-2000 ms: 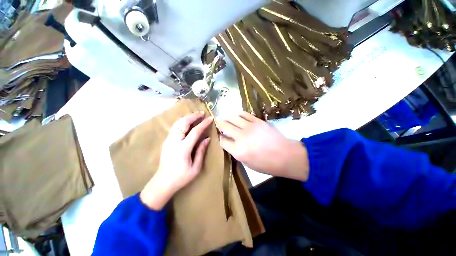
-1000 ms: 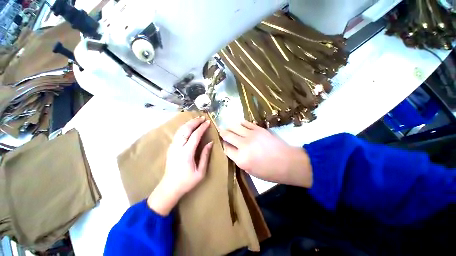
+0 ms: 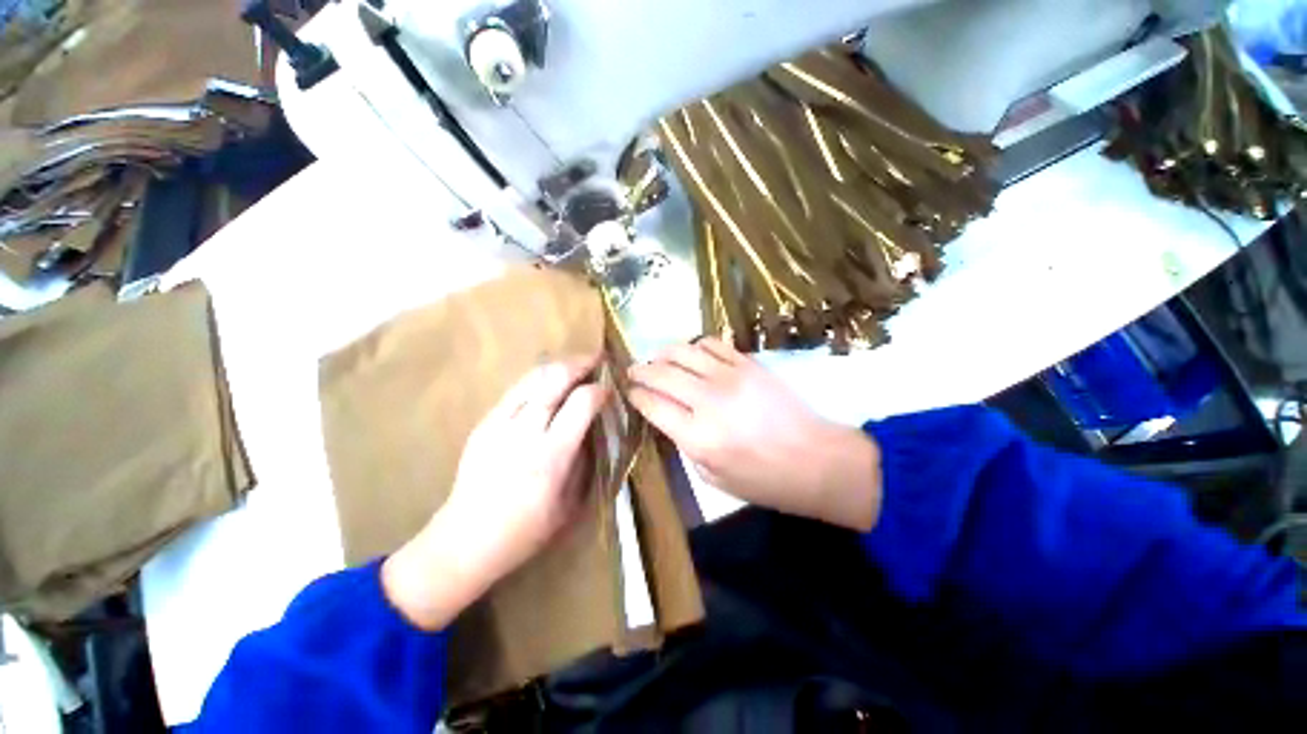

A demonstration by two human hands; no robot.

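Note:
The tan-brown fabric panel [image 3: 416,359] lies on the white table, its top end under the needle area of the sewing machine [image 3: 609,237]. My left hand [image 3: 523,452] lies on the panel, fingertips pinching its right edge. My right hand [image 3: 738,430] pinches the same edge from the other side, just below the needle. The zipper [image 3: 616,330], with gold teeth, runs from the needle down between my fingertips. A white strip [image 3: 631,559] shows along the panel edge below my hands, beside a darker brown strip [image 3: 669,538]. The needle tip is too small to tell.
A zipper bundle [image 3: 810,201] lies right of the needle under the machine arm. A second zipper bundle [image 3: 1211,136] is at the far right. A panel stack [image 3: 115,430] is at left, with layered cloth pieces [image 3: 129,129] behind it. Blue bins [image 3: 1125,387] are at lower right.
The panel edge has been opened, and the white strip now shows below my hands. The loose zipper tail no longer hangs on the panel. My left hand has turned lower and flatter. The view has shifted.

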